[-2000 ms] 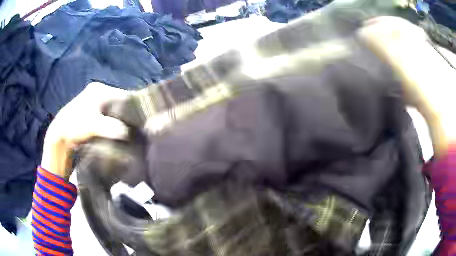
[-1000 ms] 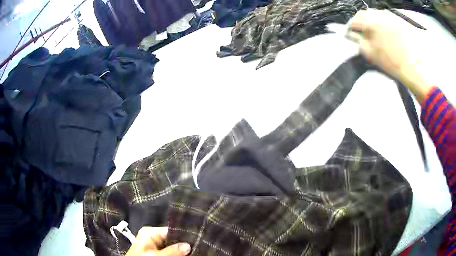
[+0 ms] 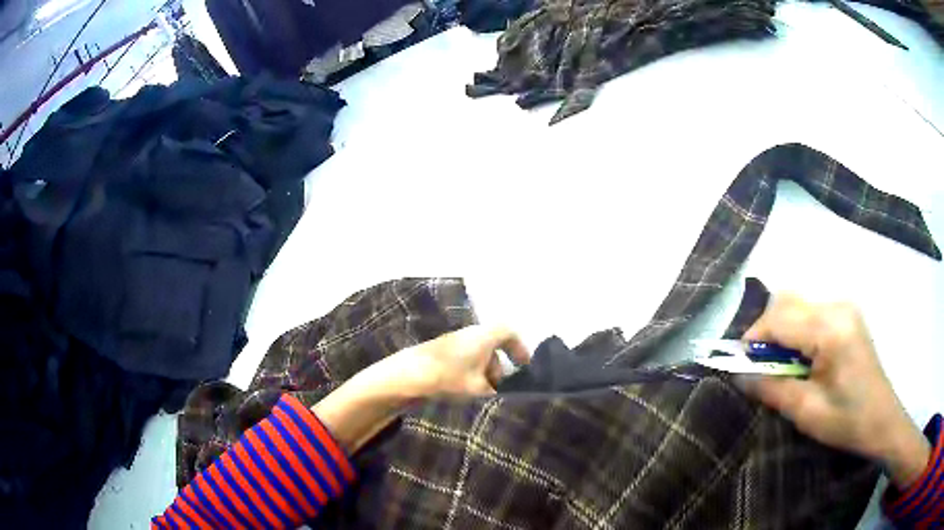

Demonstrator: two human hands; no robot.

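Note:
The plaid garment (image 3: 497, 455) lies bunched on the table in front of me. My left hand (image 3: 435, 375) pinches its upper edge, where dark lining (image 3: 569, 364) shows. My right hand (image 3: 828, 378) holds the thread snips (image 3: 750, 357), blue and green on the grips, with the silver blades pointing left at the garment's edge. Whether the blades are open is unclear. A long plaid strip (image 3: 725, 233) runs from the garment up and curves to the right. The fingertips of my left hand are partly hidden by dark cloth.
A large heap of navy garments (image 3: 155, 248) lies at the left. A crumpled plaid pile (image 3: 621, 47) is at the top. A thin dark strip (image 3: 869, 23) lies at the top right. The white table (image 3: 445, 197) spreads between them.
My right hand has let go of the plaid strip, come down and now holds the snips at the garment's edge. My left hand has moved up and right to the lining.

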